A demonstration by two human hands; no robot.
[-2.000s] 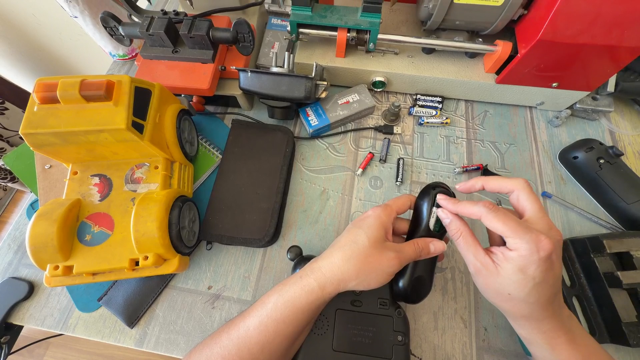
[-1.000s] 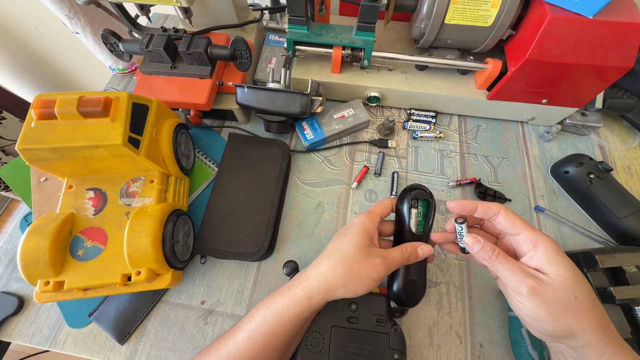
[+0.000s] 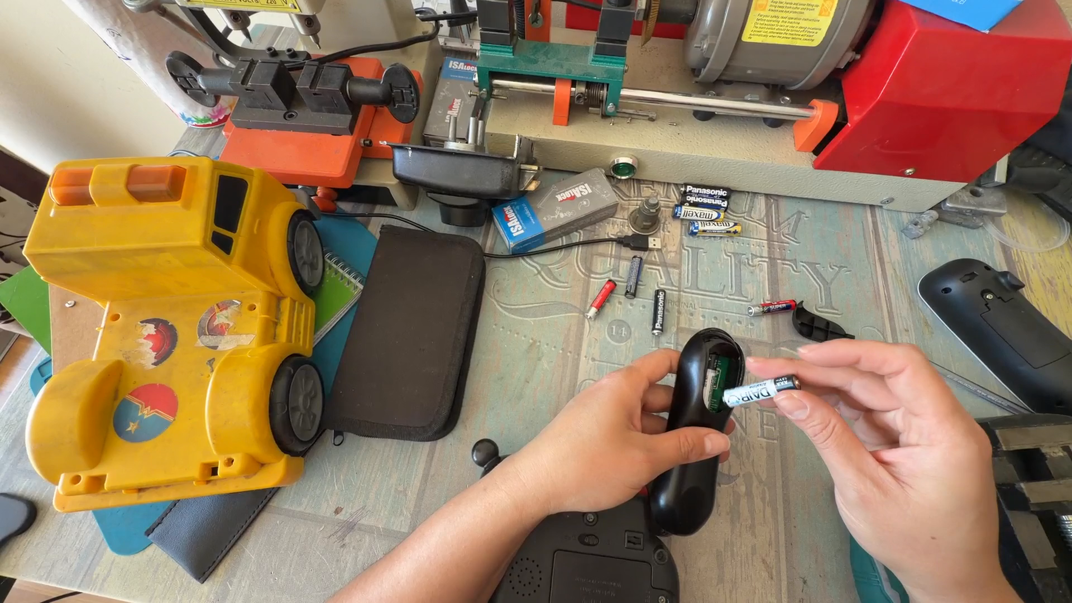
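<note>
My left hand [image 3: 620, 435] grips a glossy black oval handheld device [image 3: 691, 486], tilted, with its battery compartment uncovered and a green circuit board showing inside. Between the thumb and fingers of my right hand [image 3: 888, 435] is a white and black AAA battery [image 3: 762, 391], one end at the edge of the compartment. A small black battery cover [image 3: 819, 323] lies behind my right fingers, beside a red and black battery [image 3: 771, 307]. Other loose batteries are a red one [image 3: 601, 299], a dark one [image 3: 634, 276] and a black one [image 3: 659, 311]. Below my left hand lies a black device [image 3: 586, 561].
On the left stand a yellow toy truck [image 3: 184, 335] and a black zippered case [image 3: 410, 335]. A key-cutting machine [image 3: 737, 142] spans the back, with several batteries [image 3: 708, 211] and a small box [image 3: 557, 209] before it. Another black device [image 3: 1005, 327] lies at the right.
My right hand has brought the white and black battery from beside the black device to its compartment. Two seconds ago my right fingers were at the compartment. My left hand still holds the device.
</note>
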